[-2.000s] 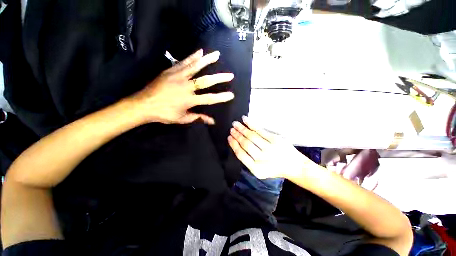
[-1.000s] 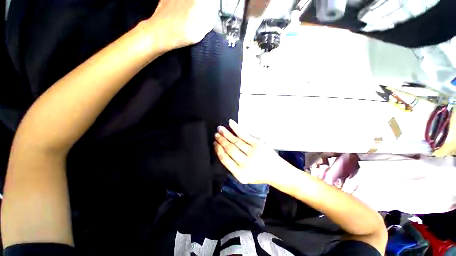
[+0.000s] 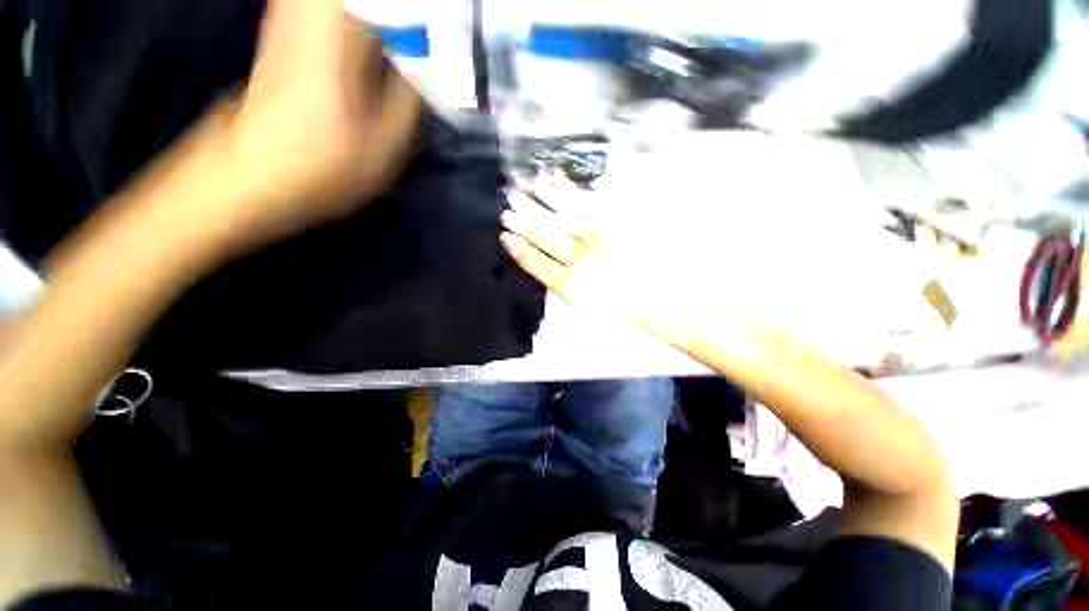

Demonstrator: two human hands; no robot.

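Observation:
The black garment [image 3: 394,281] lies on the table at the left and centre, with its near edge close to the table's front edge. My left hand [image 3: 340,113] is blurred over the upper part of the garment; its fingers are not clear and I cannot tell if it holds cloth. My right hand [image 3: 555,239] lies at the garment's right edge, fingers extended and slightly apart, just below the machine's needle area. The sewing machine head [image 3: 561,90] is blurred at the top; the presser foot cannot be made out clearly.
The white table [image 3: 740,215] extends right. Dark red scissor handles [image 3: 1051,287] lie at its right edge, with a tan tape piece [image 3: 940,303] nearby. Pink fabric [image 3: 770,448] is below the front edge. A white cord loop [image 3: 123,393] hangs at left. My jeans show below the table.
The garment has moved up and off my lap, uncovering the table's front edge and my jeans. My right hand has moved up towards the machine. My left hand has moved left and down from the machine head.

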